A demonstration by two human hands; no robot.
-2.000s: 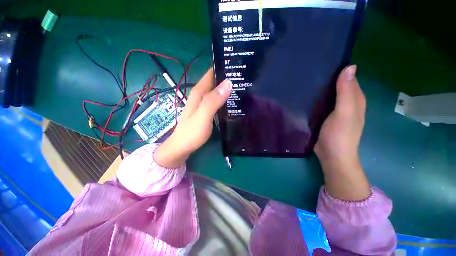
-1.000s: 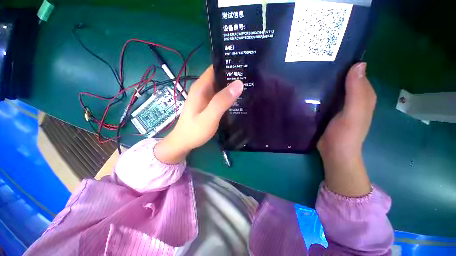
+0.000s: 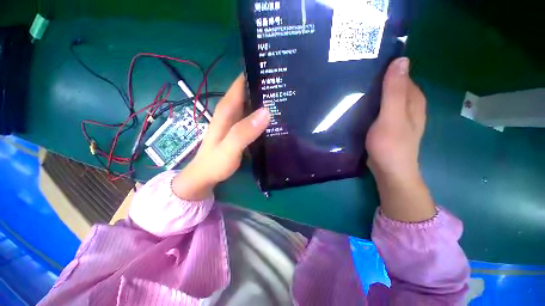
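A black tablet [image 3: 322, 143] is held up over the bench, its lit screen facing me. The screen shows white text at the left and a QR code at the upper right, with a bright light reflection below the code. Its top is cut off by the picture's edge. My left hand [image 3: 224, 137] grips its left edge, with the thumb on the screen. My right hand [image 3: 397, 122] grips its right edge, fingers mostly hidden behind the tablet.
On the green mat [image 3: 60, 95] at the left lie a circuit board [image 3: 176, 136], tangled red and black wires [image 3: 132, 77] and a white marker pen [image 3: 192, 97]. A green terminal block [image 3: 39, 27] is at the far left, a grey bracket [image 3: 508, 109] at the right, a divided carton [image 3: 80, 188] below.
The QR code has come into view since the oldest frame. The tablet and both hands have shifted slightly left in the picture, and a long reflection now shows on the screen.
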